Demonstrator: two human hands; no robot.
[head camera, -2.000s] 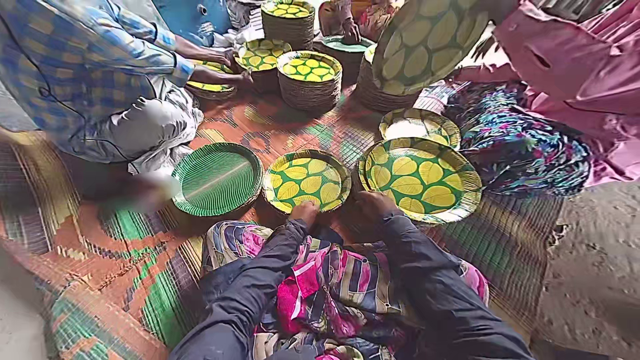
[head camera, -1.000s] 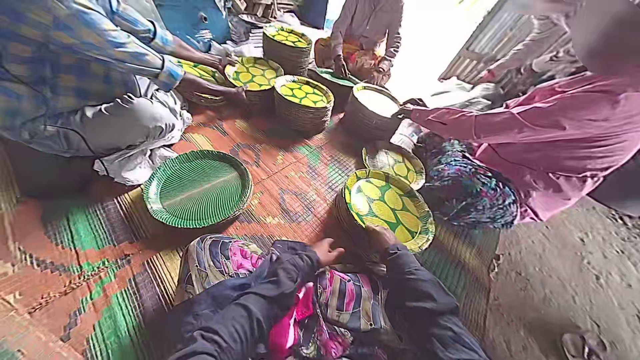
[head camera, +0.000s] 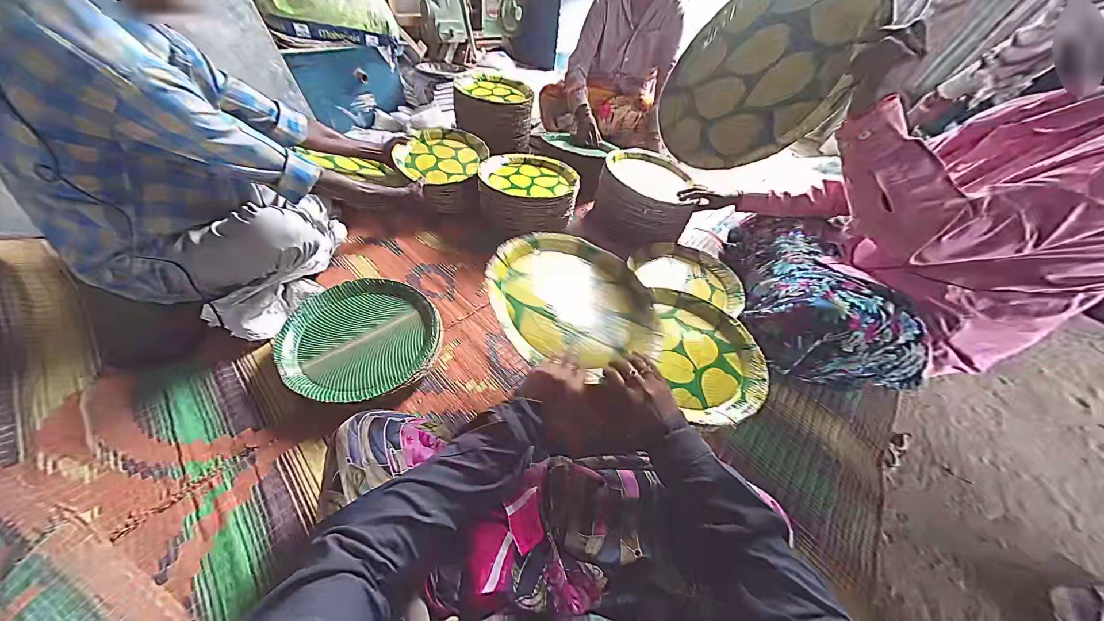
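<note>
Both hands grip the near rim of a round yellow-and-green leaf-patterned paper plate (head camera: 573, 302), tilted up and shining with glare. My left hand (head camera: 556, 388) is at the plate's lower edge, and my right hand (head camera: 640, 388) is just beside it on the same edge. Partly under that plate, to its right, lies a similar leaf-patterned plate (head camera: 703, 362). Another shiny plate (head camera: 694, 280) sits behind. To the left, apart from my hands, a green striped plate (head camera: 360, 341) rests on the mat.
A person in a checked shirt (head camera: 155, 129) touches plates at the left. At the right, a person in pink (head camera: 966, 216) holds up a large plate (head camera: 759, 78). Tall plate stacks (head camera: 528, 203) stand ahead; another person (head camera: 634, 43) sits behind. A patterned woven mat (head camera: 259, 483) lies beneath.
A second ago my hands were at the right-hand plates; now they hold a raised plate to the left of these. The person in pink has lifted a large plate.
</note>
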